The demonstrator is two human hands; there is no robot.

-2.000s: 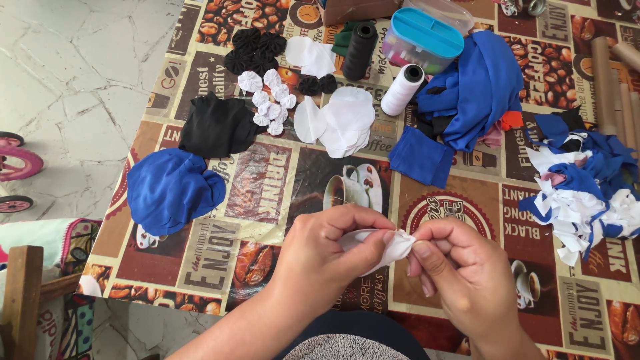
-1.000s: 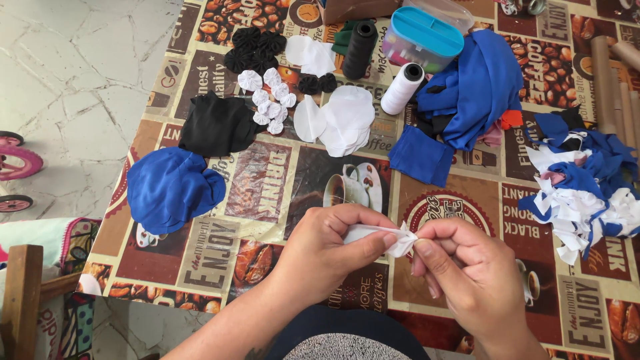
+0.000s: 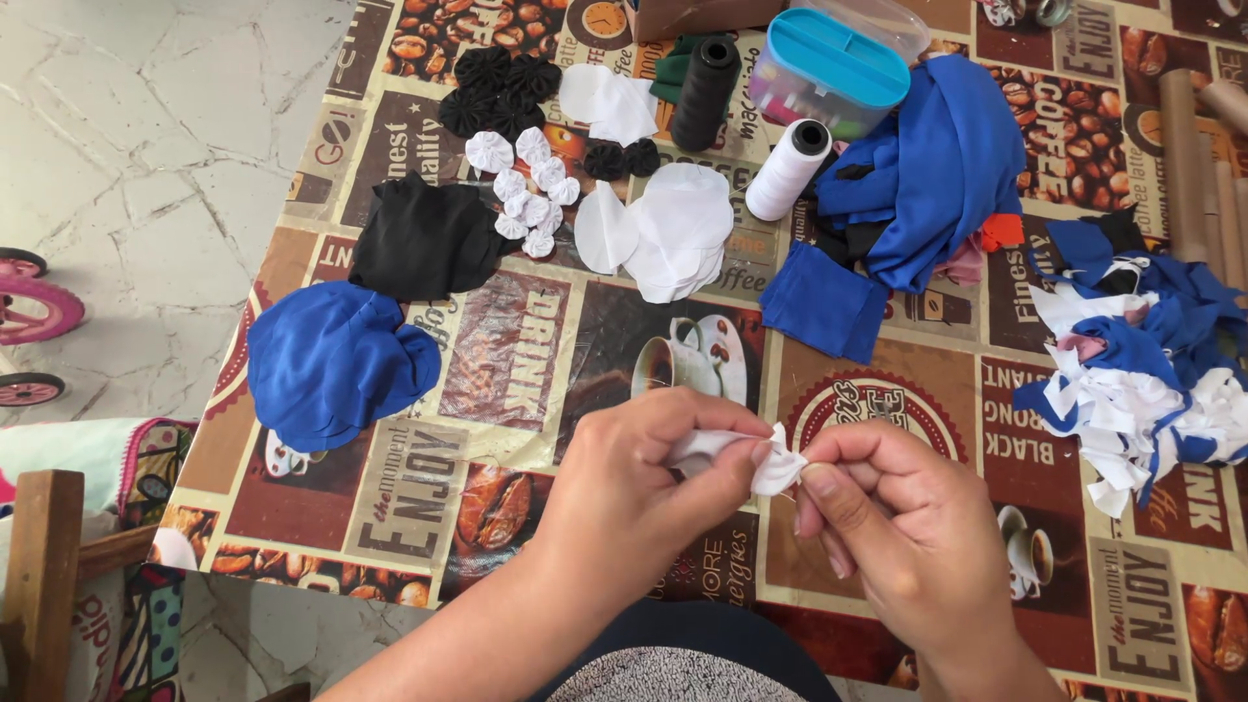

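My left hand [image 3: 653, 487] pinches a gathered piece of white fabric [image 3: 777, 466] between thumb and fingers. At its right edge, the thumb and forefinger of my right hand [image 3: 882, 517] are closed on the fabric's edge; a needle cannot be made out. Beyond my hands lie white fabric circles [image 3: 682, 232], small gathered white rosettes [image 3: 526, 195] and black gathered rosettes [image 3: 499, 90]. A spool of white thread [image 3: 788, 171] and a spool of black thread [image 3: 704, 95] stand behind them. Black fabric pieces [image 3: 424, 239] and a stack of blue fabric [image 3: 336, 361] lie to the left.
A clear plastic box with a blue tray [image 3: 837, 58] stands at the back beside bunched blue fabric [image 3: 951, 166]. Folded blue fabric [image 3: 824, 302] lies nearer. White and blue scraps [image 3: 1131, 390] are heaped at the right, near cardboard tubes [image 3: 1183, 166]. A wooden chair [image 3: 39, 565] is at lower left.
Between my fingers, the white fabric has become more bunched at its right end. Both hands stay in nearly the same place.
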